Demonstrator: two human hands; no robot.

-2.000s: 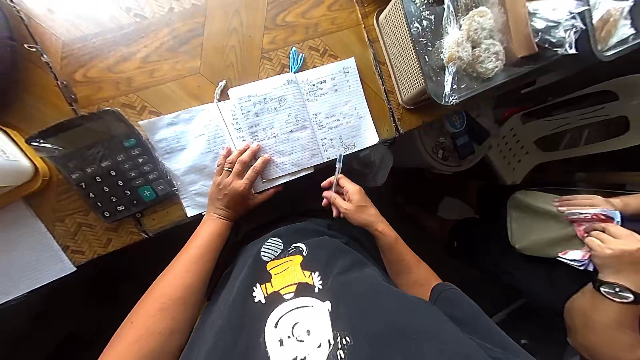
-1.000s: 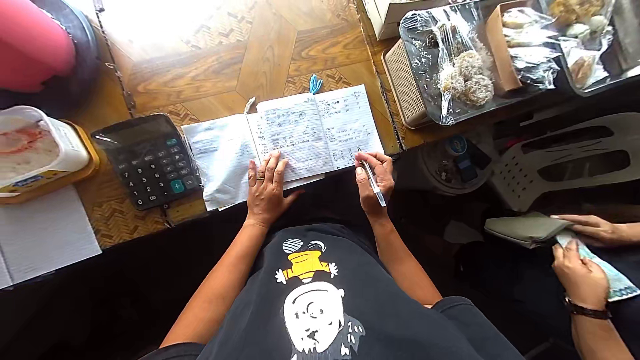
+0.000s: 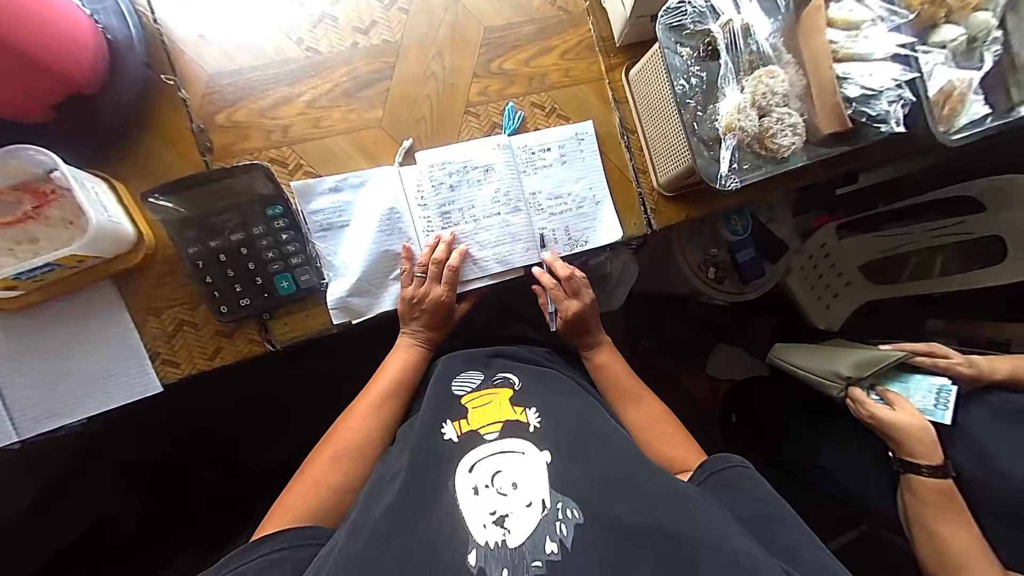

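An open lined notebook [image 3: 472, 192] with handwriting lies on top of another open notebook [image 3: 356, 232] at the table's edge. My left hand [image 3: 432, 288] rests flat across the lower page, fingers slightly apart, a ring on one finger. In my right hand [image 3: 570, 298] is a clear pen [image 3: 550, 308], its tip at the lower part of the right-hand page. A blue tassel [image 3: 513, 119] sticks out at the notebook's top. To the left of the notebooks lies a black desk calculator [image 3: 240, 240].
Left are a plastic tub [image 3: 64, 216] and a pink container [image 3: 48, 56]. Right stand a woven-pattern basket [image 3: 660, 120] and trays of wrapped food [image 3: 764, 112]. A plastic chair [image 3: 912, 240] is beyond. At lower right another person's hands [image 3: 904, 424] hold a pouch [image 3: 840, 364] and banknotes [image 3: 924, 392].
My right hand has brought the pen's tip onto the page's lower part, after the pen pointed away from it a second ago. The other person's banknotes are now nearer the pouch.
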